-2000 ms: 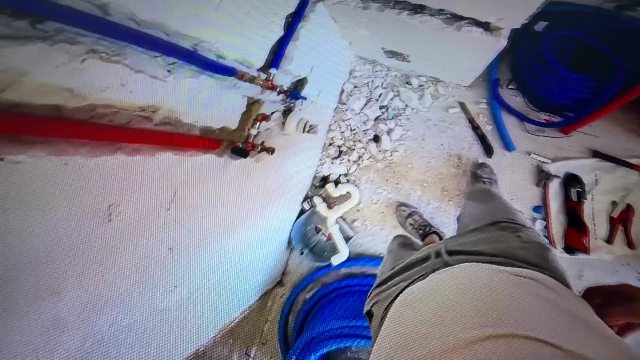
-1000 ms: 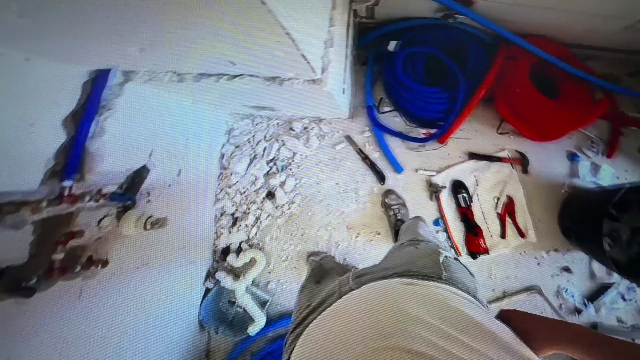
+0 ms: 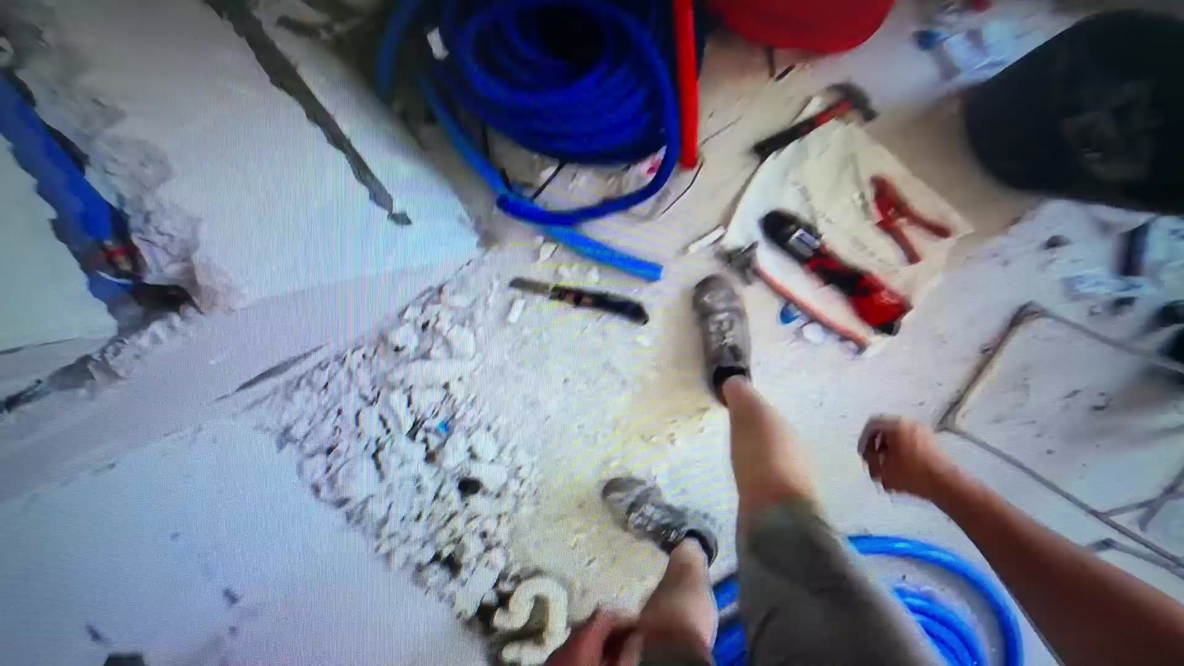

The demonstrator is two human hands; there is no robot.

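Note:
My right hand (image 3: 897, 455) hangs over the floor at the lower right, its fingers curled; whether anything is inside them is unclear. Part of my left hand (image 3: 597, 638) shows at the bottom edge, blurred, beside a white plastic trap pipe (image 3: 532, 615). On a cloth (image 3: 795, 180) lie a red and black power tool (image 3: 837, 270) and red-handled pliers (image 3: 905, 217). A hammer (image 3: 814, 120) rests across the cloth's upper edge, and another long-handled tool (image 3: 805, 301) lies along its lower edge. A black-handled hand saw (image 3: 578, 299) lies on the floor near my shoe.
Broken rubble (image 3: 416, 444) runs along the white wall (image 3: 203, 555). Coils of blue pipe (image 3: 555, 83) and red pipe (image 3: 795, 18) lie at the top, another blue coil (image 3: 962, 592) at the bottom. A black bucket (image 3: 1082, 111) and a metal frame (image 3: 990, 361) are at the right.
The view has swung right, away from the wall valves. Both my hands now show near the bottom; one second ago only a forearm was visible at the lower right.

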